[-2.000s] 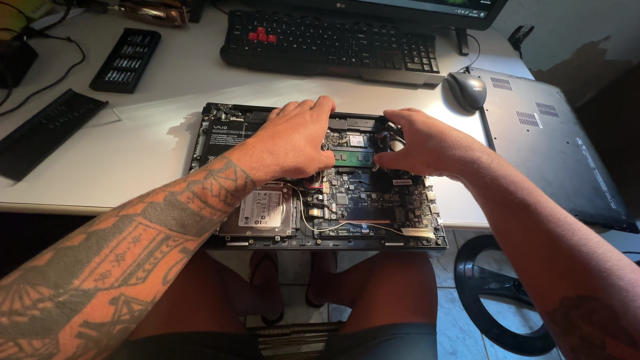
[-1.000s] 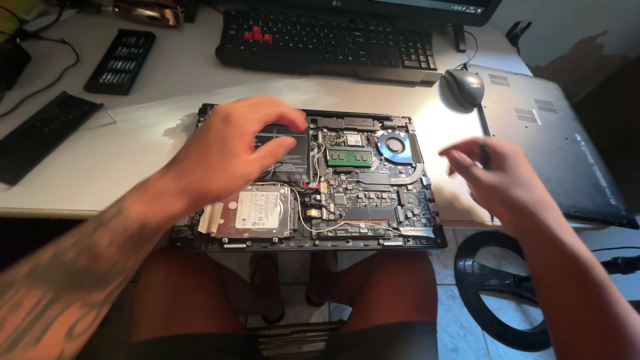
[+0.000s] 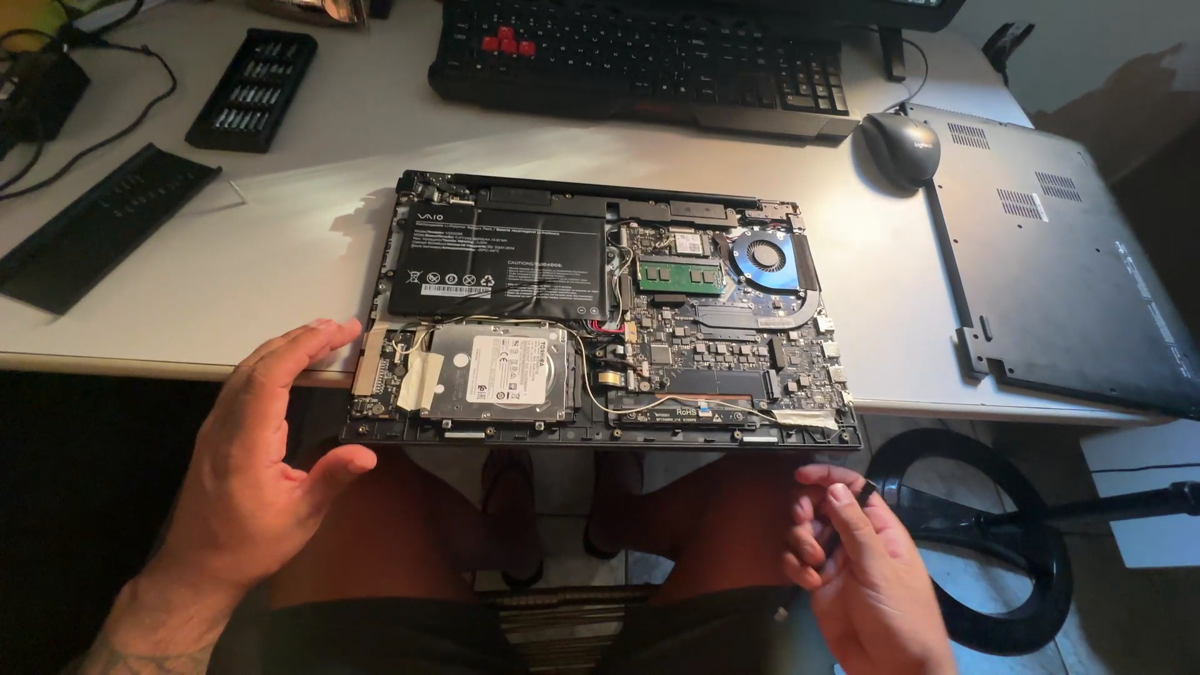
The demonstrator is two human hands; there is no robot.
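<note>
An opened laptop chassis (image 3: 600, 436) lies at the table's front edge, its inside facing up. It holds a black battery (image 3: 502, 258), a hard drive (image 3: 502, 375), a green RAM module (image 3: 681, 277), a blue-lit cooling fan (image 3: 766, 261) and a circuit board (image 3: 722, 352). My left hand (image 3: 258, 459) is empty beside the chassis's left front corner, thumb and fingers apart. Below the right front corner, my right hand (image 3: 858, 553) has curled fingers around a small dark thing, perhaps a slim tool; most of it is hidden.
A bit case (image 3: 251, 91), its black cover (image 3: 103, 230) and a small metal bit or screw (image 3: 236, 190) lie at the left. Behind stands a keyboard (image 3: 637, 70). A mouse (image 3: 900, 150) and the laptop's bottom cover (image 3: 1078, 253) are at the right. A round black base (image 3: 1050, 581) stands below.
Both hands were at the RAM module two seconds ago; they have since drawn back, left hand to the left and nearer me, right hand down past the front edge. The module remains in place.
</note>
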